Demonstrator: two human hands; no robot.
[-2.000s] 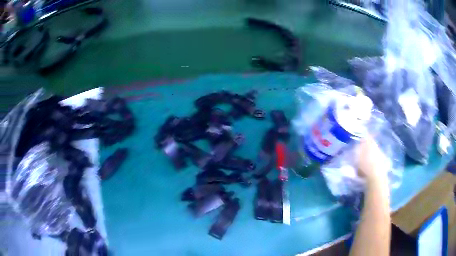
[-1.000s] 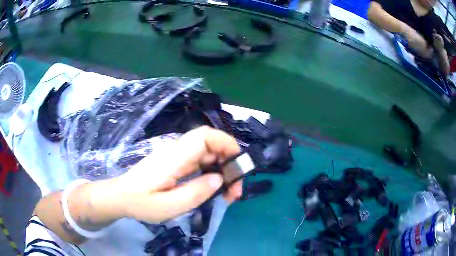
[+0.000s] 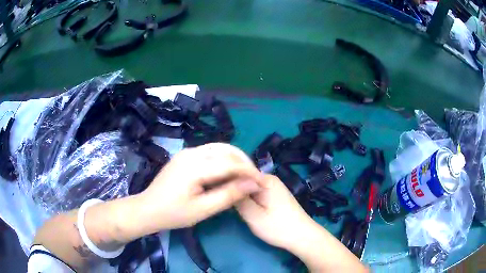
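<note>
My left hand, with a white band on the wrist, and my right hand meet over the bench; their fingers overlap. Anything between them is hidden. A curved black strip shows below my hands. Short black plastic pieces lie piled right of my hands. More black parts are heaped at the left, partly in a shiny clear plastic bag.
Black headbands lie on the dark green belt. At right a blue and silver aerosol can leans on crumpled clear bags. A red-handled tool lies beside it. A white sheet is under the left heap.
The view has swung right again. The black piece with a pale part that was in my left fingers is now hidden. My right hand has come in and met my left.
</note>
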